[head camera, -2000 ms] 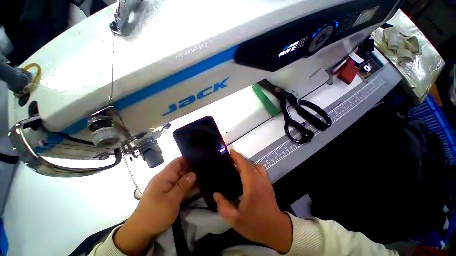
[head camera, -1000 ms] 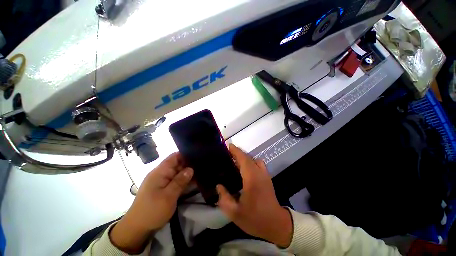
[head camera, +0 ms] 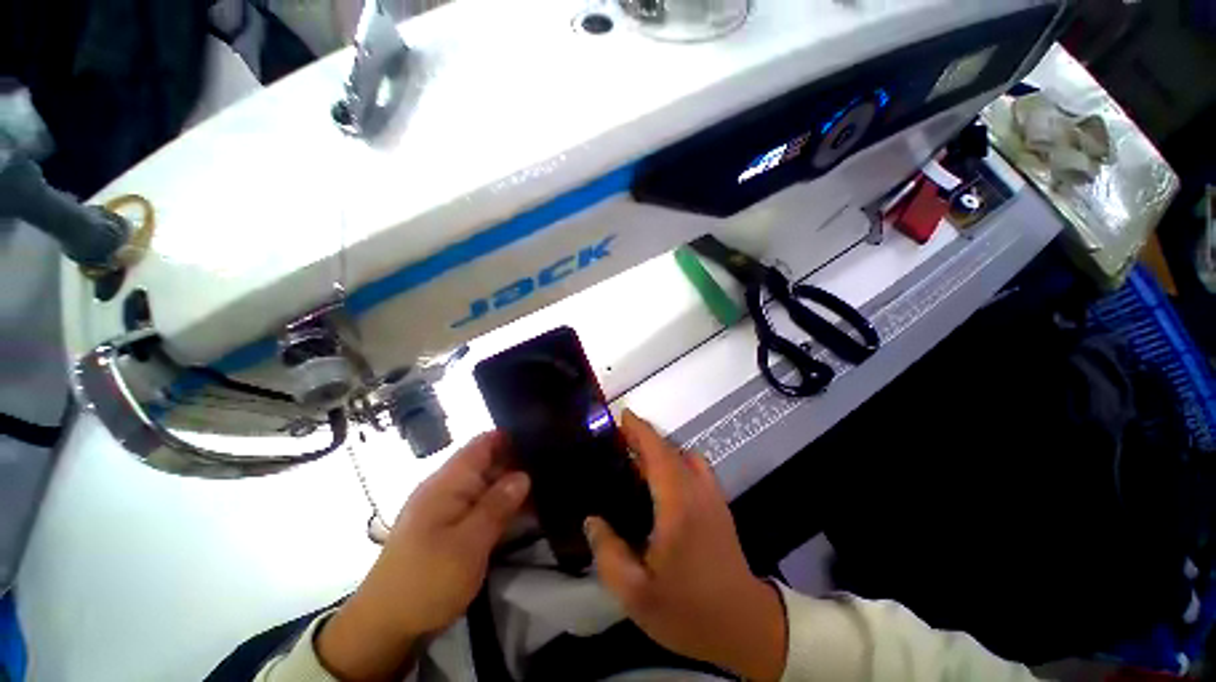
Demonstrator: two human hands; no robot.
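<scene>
A black smartphone is held upright over the front edge of the sewing table, its screen dark with a small bright spot at the right. My left hand grips its lower left side, thumb on the edge. My right hand grips its lower right side, with the thumb over the lower part. Both hands are bare. A grey garment piece with black strips lies below the phone, partly hidden by the hands.
The white JACK sewing machine spans the view behind the phone. Black scissors and a green bar lie under its arm. A red block is farther right. Black cloth is at the right, beside a blue lattice.
The camera view has shifted, so the machine and phone appear slightly lower and further right than a second ago. Both hands still hold the phone in much the same way.
</scene>
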